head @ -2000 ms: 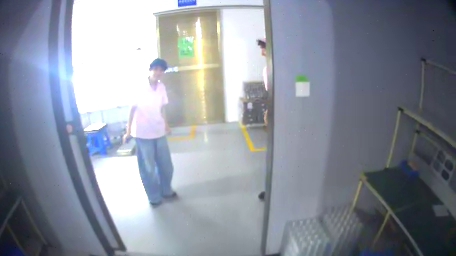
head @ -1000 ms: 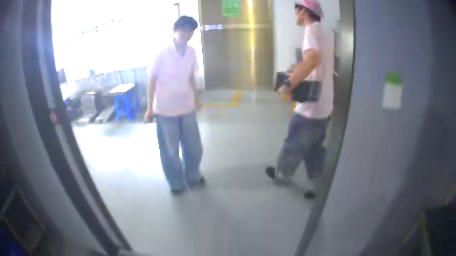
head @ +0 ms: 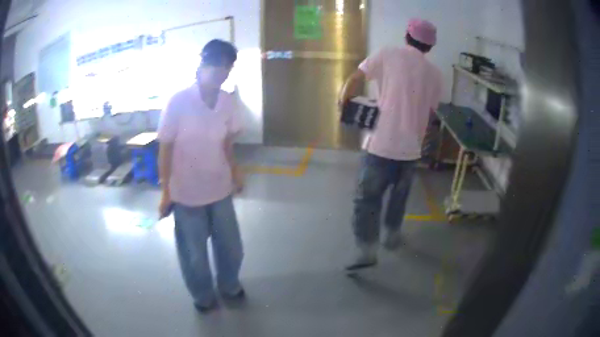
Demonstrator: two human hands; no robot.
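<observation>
Neither of my hands is in the picture. Nearest in front of me is a doorway, with its metal frame point(head: 526, 171) on the right. Just beyond it a person point(head: 202, 145) in a pink shirt and wide jeans stands facing me, with a small dark item in one hand. To the right, another person point(head: 401, 105) in a pink cap and pink shirt has their back to me and holds a black box with white marks point(head: 360, 112) at their side.
A green-topped bench point(head: 468, 126) with a shelf stands at the right wall. A brown door point(head: 316, 79) with a green sign is at the back. Blue stools point(head: 145, 161) stand at the back left. Yellow lines point(head: 276, 171) mark the grey floor point(head: 283, 263).
I have moved closer to the doorway, and the bench beyond it has come into view. The capped person has come out from behind the door frame and turned their back to me.
</observation>
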